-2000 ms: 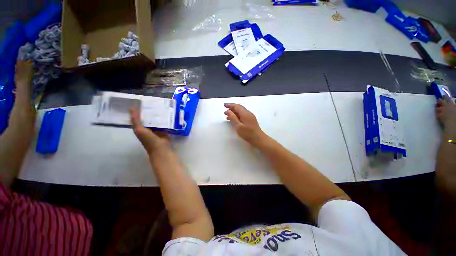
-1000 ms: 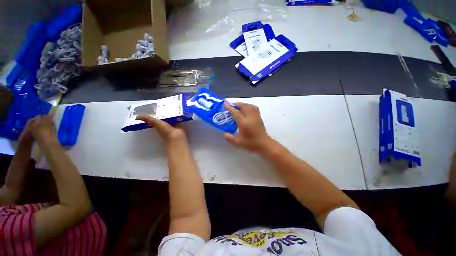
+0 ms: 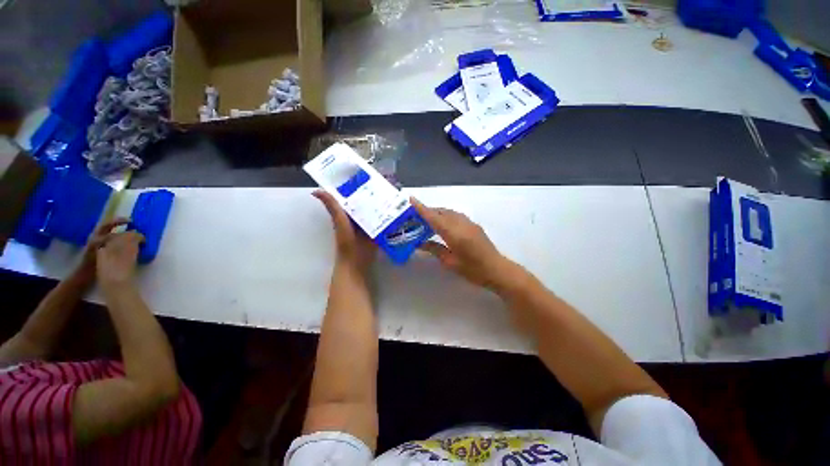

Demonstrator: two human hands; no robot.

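A white and blue retail box [image 3: 361,193] is tilted in front of me over the table. My left hand [image 3: 342,226] holds it from its left and underside. A blue inner tray [image 3: 403,238] with a coiled cable sticks out of the box's lower right end, most of it hidden inside the box. My right hand [image 3: 460,244] grips the tray at that end; some of its fingertips are hidden.
Printed flat boxes [image 3: 502,109] lie fanned on the dark strip. Filled boxes [image 3: 746,253] stand at right. An open carton [image 3: 247,59] with white plugs and a cable heap [image 3: 132,111] are at back left. A neighbour's hands [image 3: 116,258] touch a blue tray [image 3: 152,223].
My right hand has brought the tray into the box's open end. The box has turned to a steep slant. The neighbour's hands have moved onto the blue tray at left.
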